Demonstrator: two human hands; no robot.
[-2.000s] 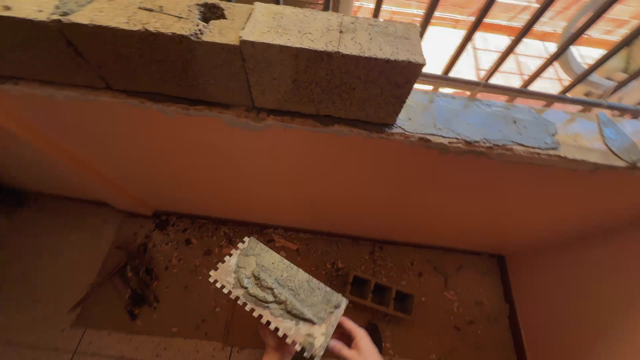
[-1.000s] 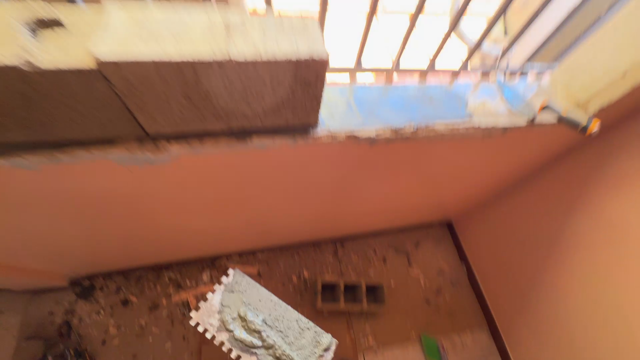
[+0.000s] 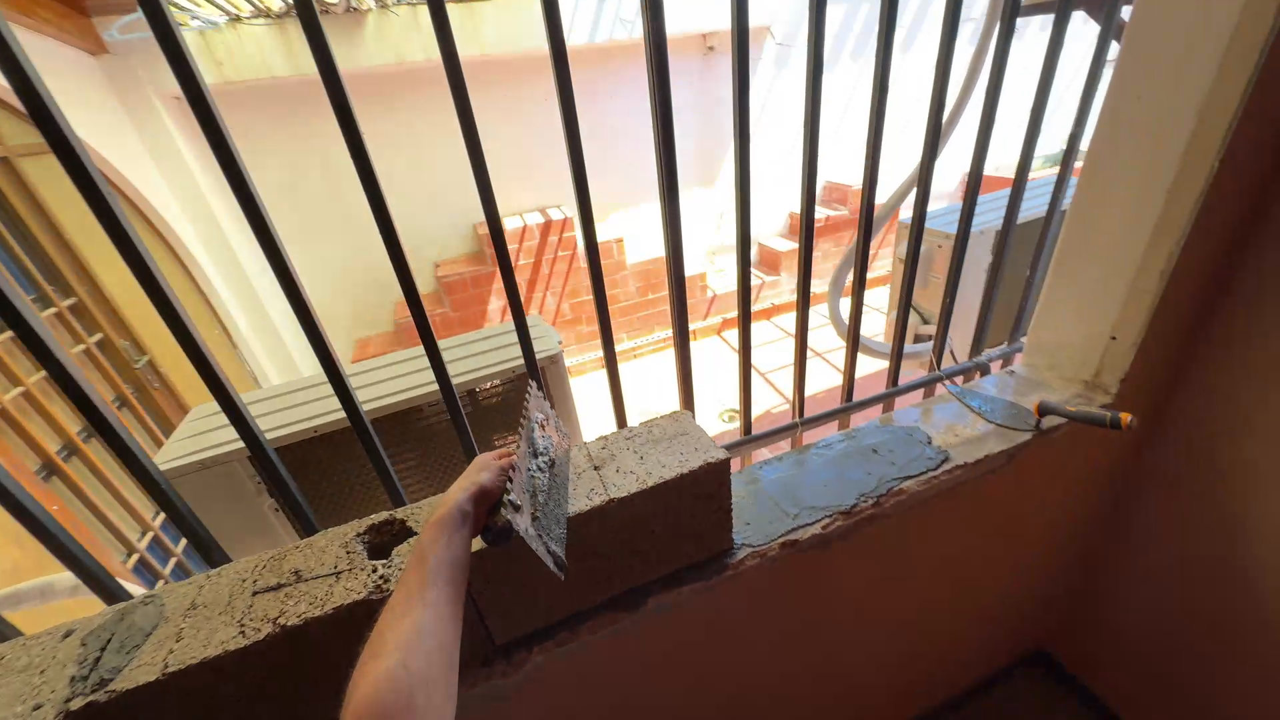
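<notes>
My left hand [image 3: 482,492] grips a notched trowel [image 3: 545,480] by its dark handle. The steel blade is tilted up on edge, with grey mortar stuck to its face. It stands in front of the end concrete block [image 3: 640,510] of a row laid on the low wall. A bed of wet grey mortar [image 3: 840,475] lies on the sill just right of that block. A pointed trowel [image 3: 1000,408] with a black and orange handle rests on the sill at the far right. My right hand is out of view.
Black metal window bars [image 3: 665,200] rise behind the blocks and sill. A block farther left [image 3: 250,590] has a hole in its top. An outdoor air-conditioning unit [image 3: 380,400] stands beyond the bars. At the right is a pale window jamb [image 3: 1130,220].
The view has swung up from the floor to the window. My left hand and the notched trowel, earlier low over the floor, are now up at the blocks. The blade has turned from flat to steep.
</notes>
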